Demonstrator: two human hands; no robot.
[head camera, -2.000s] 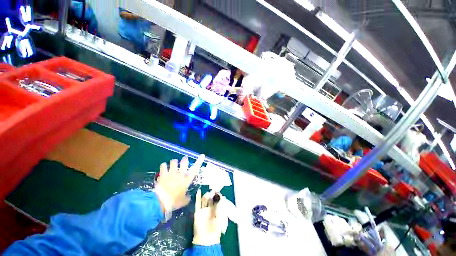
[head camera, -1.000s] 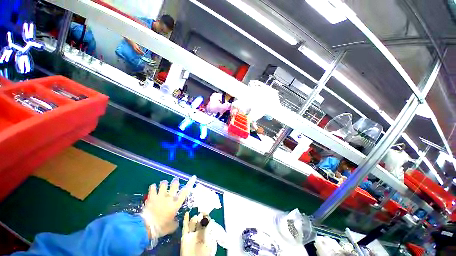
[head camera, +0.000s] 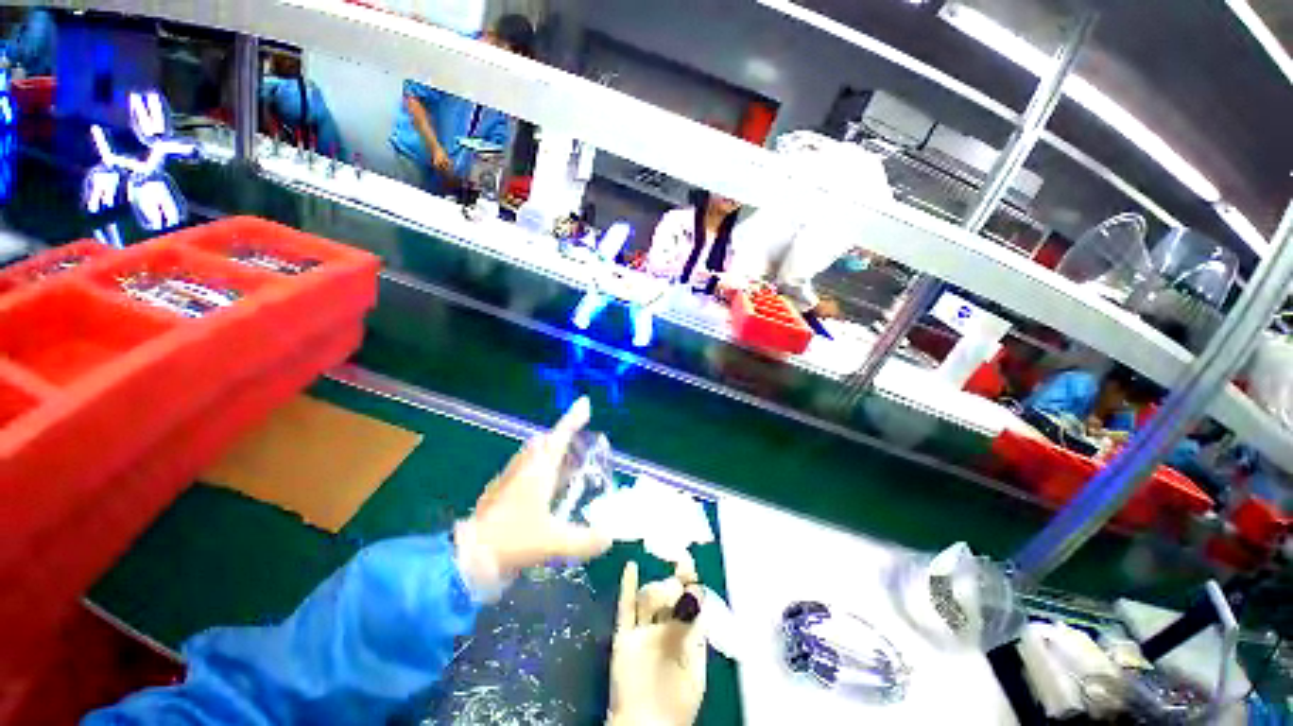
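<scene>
My left hand (head camera: 528, 508), in a pale glove and blue sleeve, is raised with a small clear shiny plastic piece (head camera: 584, 475) between thumb and fingers. My right hand (head camera: 659, 650), near the bottom edge, is curled around a small tool with a dark end (head camera: 688, 607). Crinkled clear plastic film (head camera: 518, 645) lies on the green mat below and left of the hands. White cloth or paper (head camera: 664, 514) lies just beyond my right hand. A clear oval shell (head camera: 845, 652) sits on the white board (head camera: 773, 567) to the right.
Red bins (head camera: 213, 312) with shiny parts stand at left, beside a brown cardboard piece (head camera: 319, 461). A dark green conveyor (head camera: 468, 348) crosses ahead with glowing dog-shaped lamps (head camera: 613, 305). A clear tub (head camera: 967, 596) stands on the board's far right. People sit beyond the conveyor.
My left hand has turned from palm-down with spread fingers to a raised grip around the clear piece. My right hand still holds the dark-ended tool. The camera view has shifted.
</scene>
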